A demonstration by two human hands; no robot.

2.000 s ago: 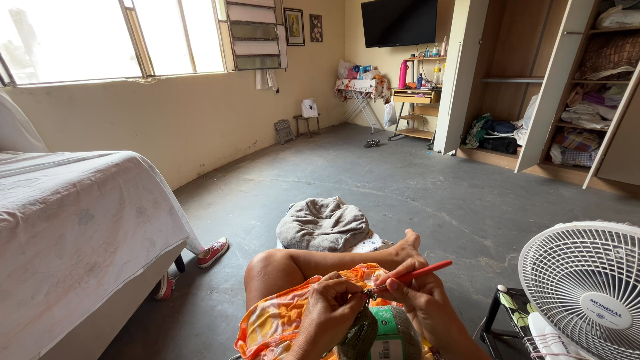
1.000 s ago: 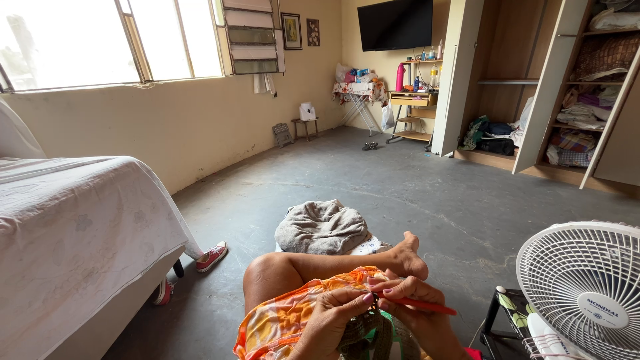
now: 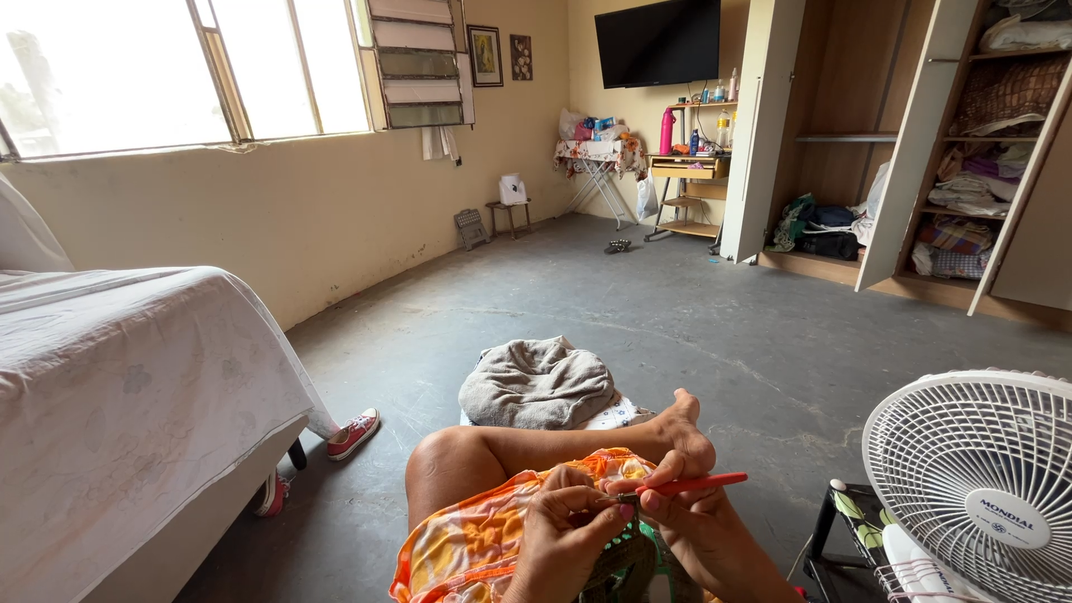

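Observation:
Over the lap, my right hand [image 3: 691,519] grips a crochet hook by its red handle [image 3: 695,483], its metal tip pointing left toward my other hand. Pinched in the fingers of my left hand [image 3: 569,523] is the edge of dark green crochet work [image 3: 624,561], which hangs down between the two hands. Both hands are close together at the hook's tip. Green material shows behind the work, partly hidden by the hands. Orange and yellow patterned cloth [image 3: 469,536] covers the lap beneath.
A grey folded cloth [image 3: 536,385] lies on the floor beyond the bent leg. At the right, a white fan [image 3: 980,477] stands beside a small black-framed rack [image 3: 846,511]. A bed with a white sheet [image 3: 151,377] is at the left, with red sneakers [image 3: 354,434] near it.
The red handle, angled down to the right a second ago, now tilts slightly up to the right. The green-labelled yarn seen two seconds ago is now mostly hidden.

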